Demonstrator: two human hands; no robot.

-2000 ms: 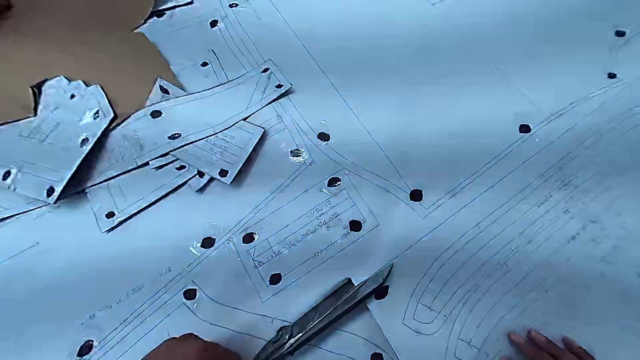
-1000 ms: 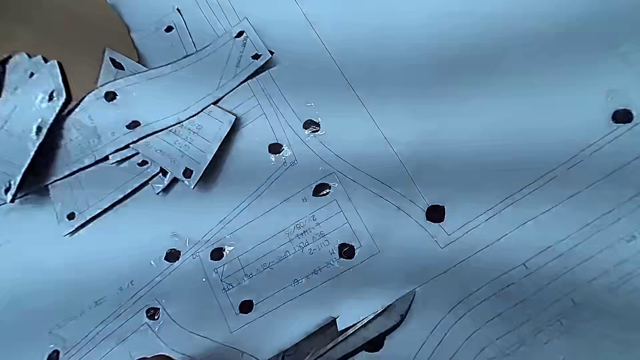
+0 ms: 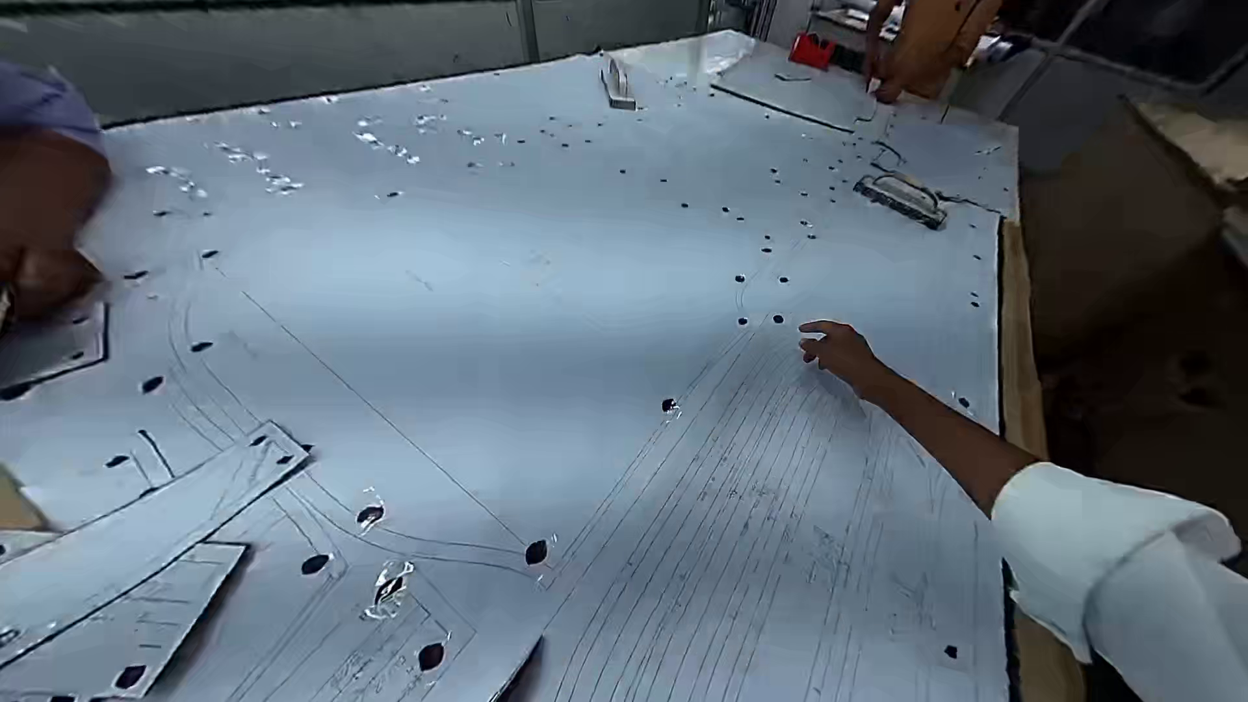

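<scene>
My right hand, at the end of a white-sleeved arm, hovers over or rests on the marked sheet; contact is unclear. Its fingers are apart and nothing shows in them. Beneath and left of it run many drawn parallel lines. My left hand is out of view. At the lower left, a long cut card pattern piece overlaps a smaller card piece. A dark pointed edge enters from the bottom; whether it is a blade or cut sheet cannot be told. Dark oval marks dot the sheet, some with shiny patches.
A co-worker's hand is over a card piece at the left. At the back right is another person's hand near a red object. Handled tools lie at the back and right. The table's wooden edge runs along the right.
The view has swung up and widened over the table. My right hand, at the bottom right two seconds ago, is now stretched out farther over the sheet. The shears no longer plainly show.
</scene>
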